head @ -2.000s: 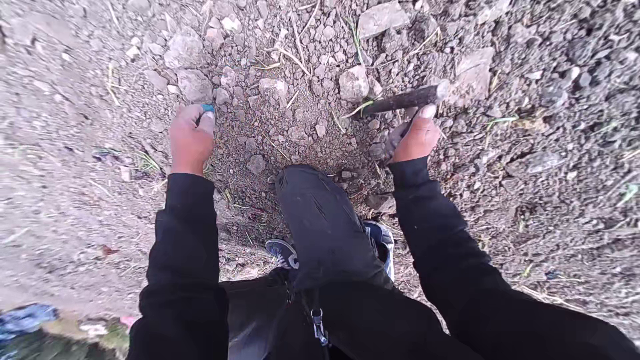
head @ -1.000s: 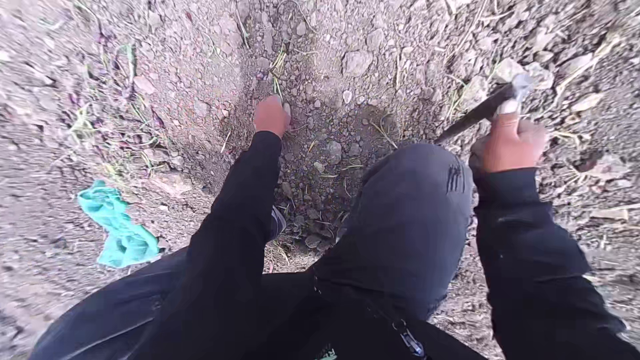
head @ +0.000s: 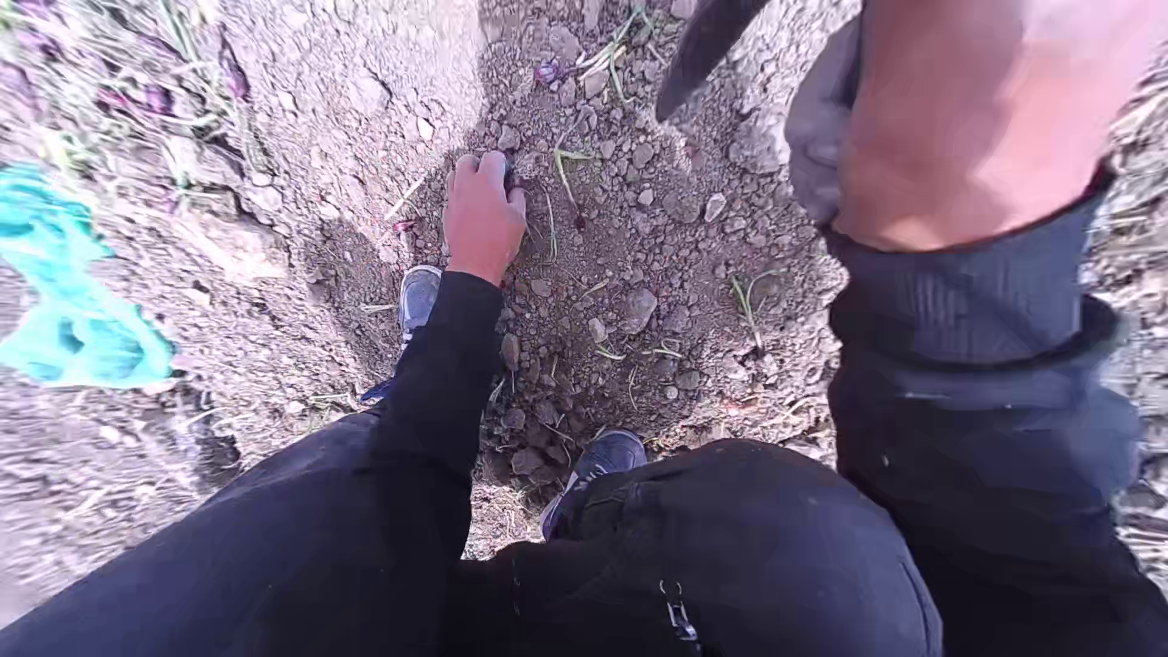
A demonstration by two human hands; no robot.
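Note:
My left hand (head: pixel 484 212) rests on the dry, stony soil with its fingers bent down; whether something lies under the fingertips is hidden. My right hand (head: pixel 967 119) is large and close to the camera at the upper right, its fingers cut off by the frame's top edge. From beside it a dark tool blade (head: pixel 707 55) points down and left over the soil; its handle is out of view. Thin green sprouts (head: pixel 570 160) grow to the right of my left hand. A small purple onion bulb (head: pixel 547 72) with leaves lies above.
Several purple onions (head: pixel 157 99) with green tops lie at the upper left. A turquoise plastic bag (head: pixel 82 319) is on the ground at the left edge. My shoes (head: pixel 610 453) and bent knees are below. Clods and small stones cover the soil.
My right hand has risen close to the camera, its tool blade now at the top. The view has shifted over the ground; the turquoise bag, out of view two seconds ago, shows at left.

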